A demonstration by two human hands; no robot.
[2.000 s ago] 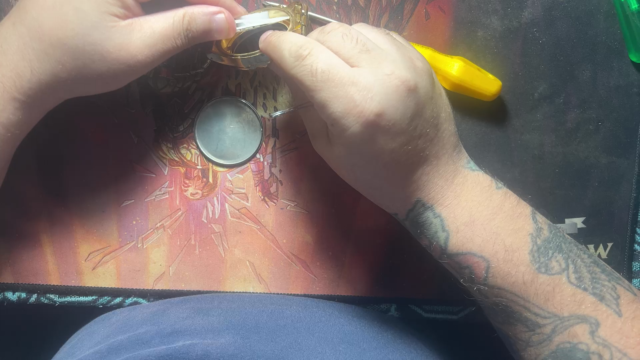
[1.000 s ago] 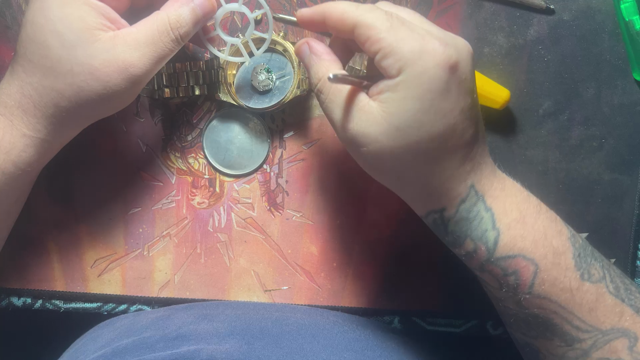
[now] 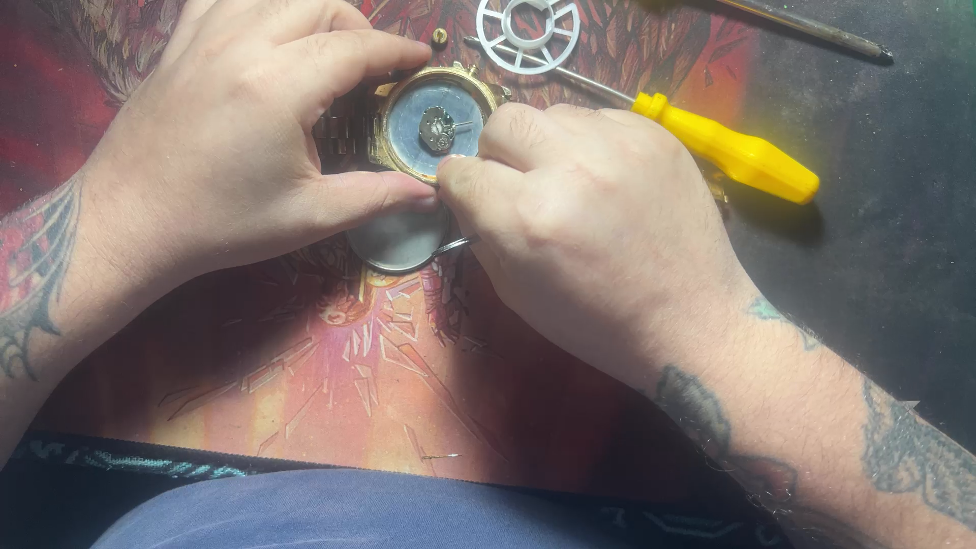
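A gold-coloured watch case [image 3: 436,126] lies face down and open at the back, with a small metal watch movement [image 3: 438,129] on the disc inside it. My left hand [image 3: 252,130] spans the case, index finger near its top edge and thumb at its lower edge. At the case's lower right rim are the thumb and curled fingers of my right hand [image 3: 587,221]; a thin metal tool [image 3: 455,245] protrudes below that thumb. The round metal case back [image 3: 400,240] lies partly under my left thumb. Part of the metal bracelet [image 3: 335,133] shows beside my left palm.
Above the case lie a white plastic movement holder ring [image 3: 528,34] and a small brass crown-like part [image 3: 439,36]. A yellow-handled screwdriver [image 3: 732,152] is behind my right hand, its shaft reaching under the ring. Another slim tool [image 3: 812,30] lies at the upper right on the printed mat [image 3: 305,396].
The white ring, near my left fingers one second ago, now lies above the case. My left hand has come down around the case, and my right hand has moved to its lower right rim.
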